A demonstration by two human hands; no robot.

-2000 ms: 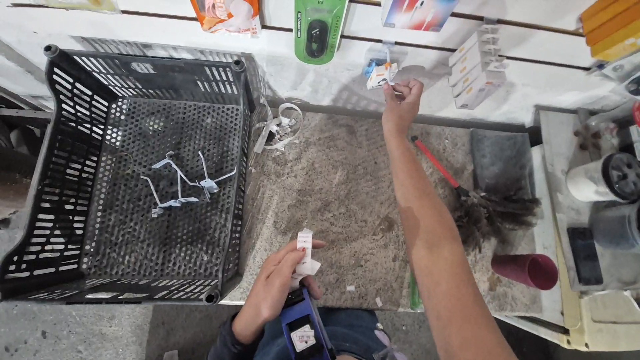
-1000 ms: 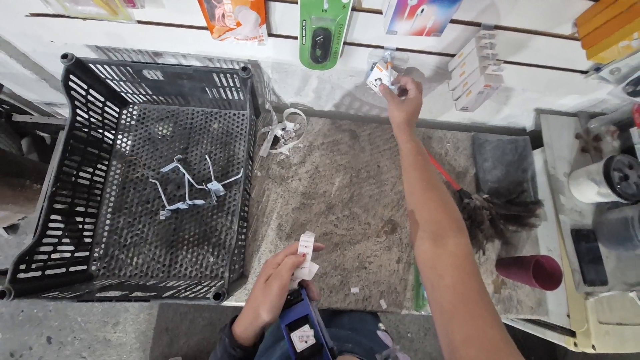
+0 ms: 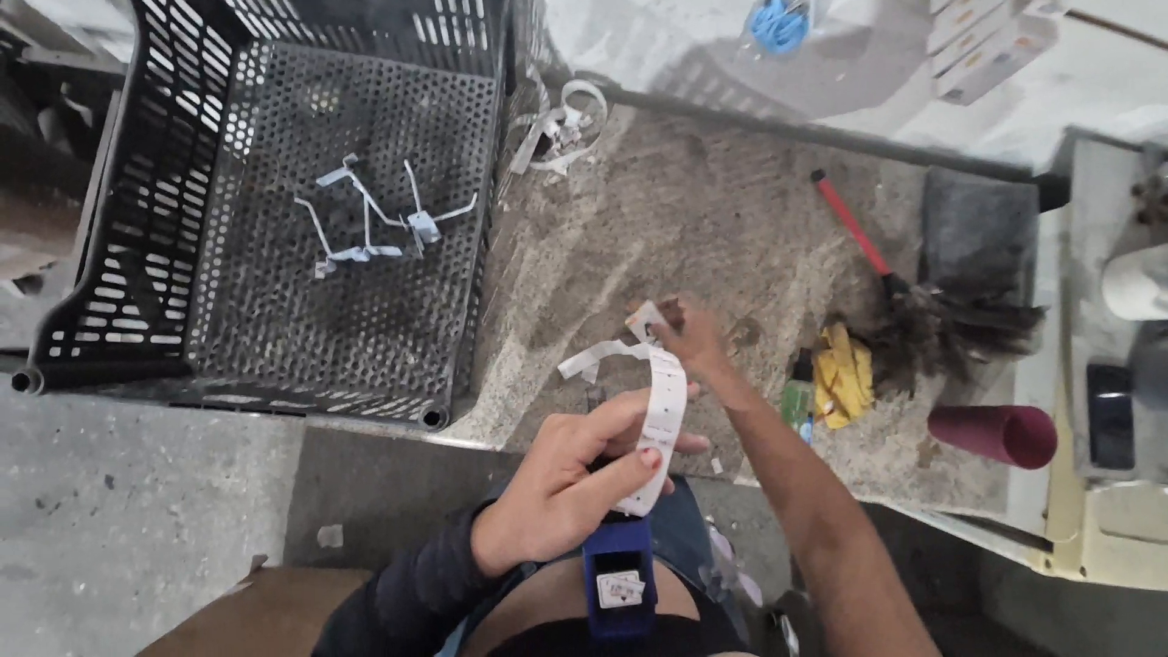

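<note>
My left hand (image 3: 584, 470) pinches a strip of white printed labels (image 3: 667, 401) between thumb and fingers; the strip curls up over the table's front edge. Just below it is a blue label gun (image 3: 620, 584), bearing a small label. Blurred, my right hand (image 3: 698, 338) holds a small white packaged item (image 3: 646, 321) just beyond the strip, above the stone-like tabletop (image 3: 630, 228). A small bag with something blue (image 3: 778, 26) hangs on the wall panel at the top.
At left a black plastic crate (image 3: 347, 401) holds several metal display hooks (image 3: 365, 219). Crumpled label backing (image 3: 566, 128) lies beside it. To the right are a feather duster (image 3: 949, 328), a yellow cloth (image 3: 841, 374), a maroon cup (image 3: 995, 436) and a grey folded item (image 3: 981, 228).
My right hand has come back from the wall display with the small white item, down near my left hand. The label strip has been raised. The view has tilted down.
</note>
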